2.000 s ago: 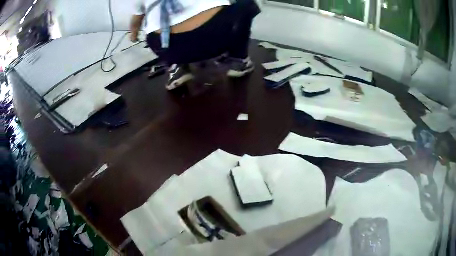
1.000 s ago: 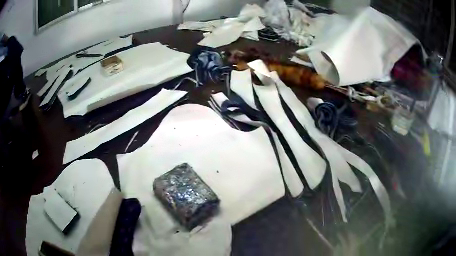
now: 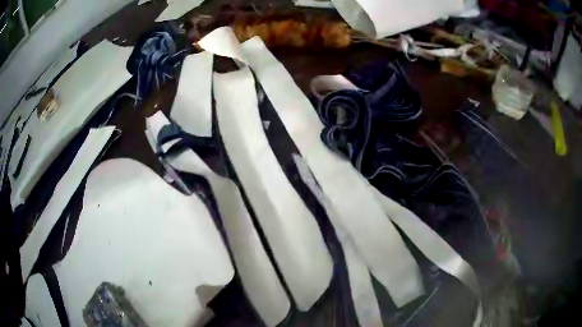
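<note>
No hand is in view. Several long white-topped strips [image 3: 274, 172] with dark fabric edges lie fanned out in front of me at the centre. A large white-topped cut panel stack [image 3: 147, 223] lies to their left. A dark, shiny wrapped weight [image 3: 108, 308] sits on its lower part, cut off by the bottom edge. Coiled navy fabric strips [image 3: 348, 121] lie right of the long strips and trail down to the right. A bunched navy roll [image 3: 152, 56] lies at the upper left.
A fluffy orange-brown thing [image 3: 293, 32] lies at the back. A clear plastic cup [image 3: 512, 92] and a yellow strip [image 3: 558, 129] are at the right. Another white-topped panel [image 3: 83, 96] with a small open carton [image 3: 48, 106] lies at the left. A white sheet [image 3: 408, 14] is at the top.
The view has swung right and down from the other person and the left panels to the long strips. The weight has shifted to the lower left of the picture. No hand has appeared.
</note>
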